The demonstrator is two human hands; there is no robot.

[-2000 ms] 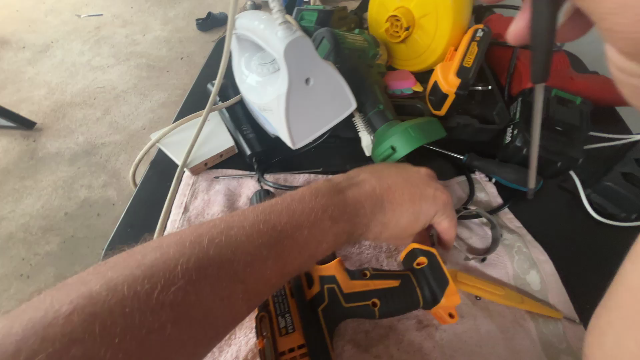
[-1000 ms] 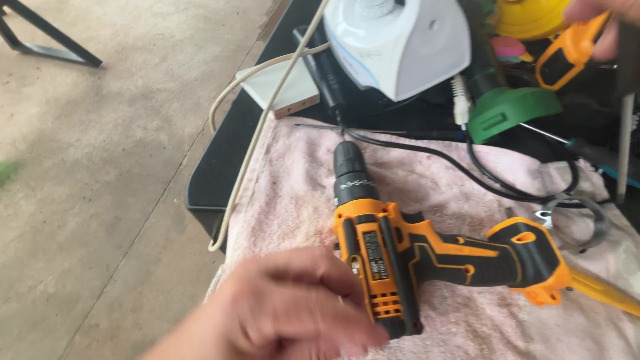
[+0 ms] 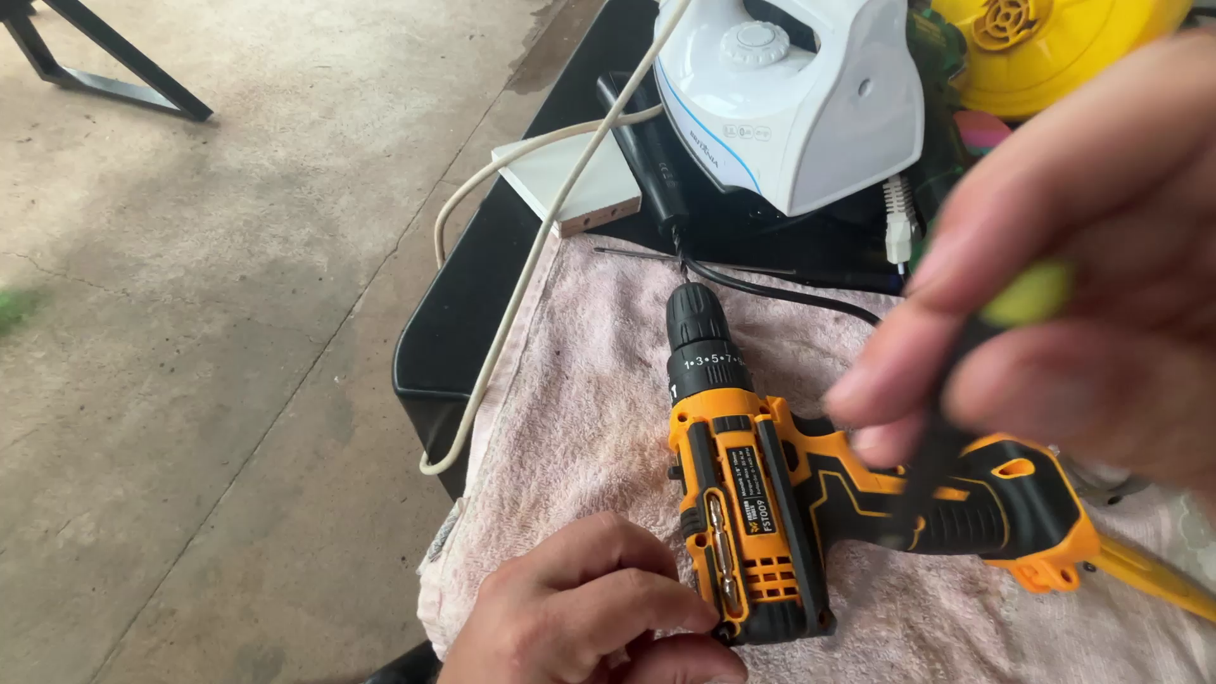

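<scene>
An orange and black cordless drill (image 3: 750,494) lies on its side on a pink towel (image 3: 579,408), its chuck pointing up and away and a drill bit in it. A double-ended bit sits in a slot along its housing. My left hand (image 3: 589,608) has its fingertips at the rear end of the drill body. Above the drill's handle, my right hand (image 3: 1064,275) is blurred and pinches a dark, slim tool (image 3: 936,456) with a yellow-green end, probably a screwdriver. Its lower part is too blurred to make out.
A white clothes iron (image 3: 788,104), a white box (image 3: 575,180), a black cylindrical handle with a cord (image 3: 651,152) and a yellow plastic item (image 3: 1064,47) crowd the far side. A pale cable (image 3: 532,256) hangs over the black table edge (image 3: 427,351). A yellow tool (image 3: 1159,579) lies beyond the drill's handle.
My left hand has come to the drill's rear end. My right hand, by the orange battery at the upper right one second ago, is now over the drill's handle with the slim tool.
</scene>
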